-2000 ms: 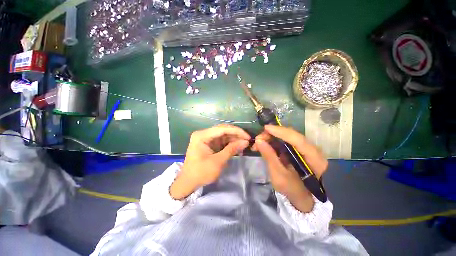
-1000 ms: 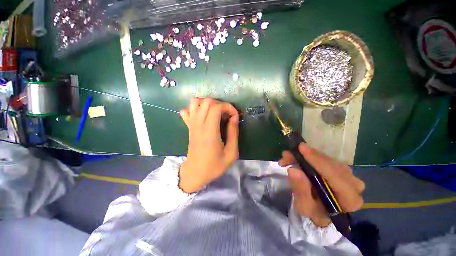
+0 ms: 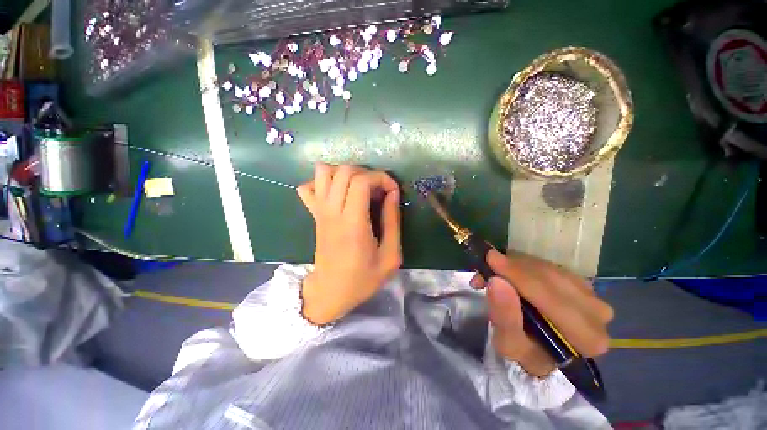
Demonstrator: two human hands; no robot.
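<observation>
My right hand (image 3: 551,306) holds the black soldering iron (image 3: 538,327) with yellow stripes. Its metal tip touches or lies just over a small dark bluish-silver piece (image 3: 433,184) on the green mat. My left hand (image 3: 351,227) is curled to the left of that piece, with thumb and fingertips together. Thin solder wire (image 3: 252,178) runs from the spool (image 3: 71,164) at the left into my left fingers, and a short end shows beyond them. A loose pile of small white-pink discs with reddish leads (image 3: 336,71) lies behind my hands.
A round pot (image 3: 623,105) of silvery bits stands on a beige strip (image 3: 555,231) at the right. A black fan-like box (image 3: 740,76) is far right. Clear trays (image 3: 277,18) are at the back. A blue stick (image 3: 137,200) and pale yellow piece (image 3: 158,187) lie left.
My hands have parted since the oldest frame, with my right hand now further right. Since one second ago, the iron's tip has moved left and nearer to me, onto the small dark piece.
</observation>
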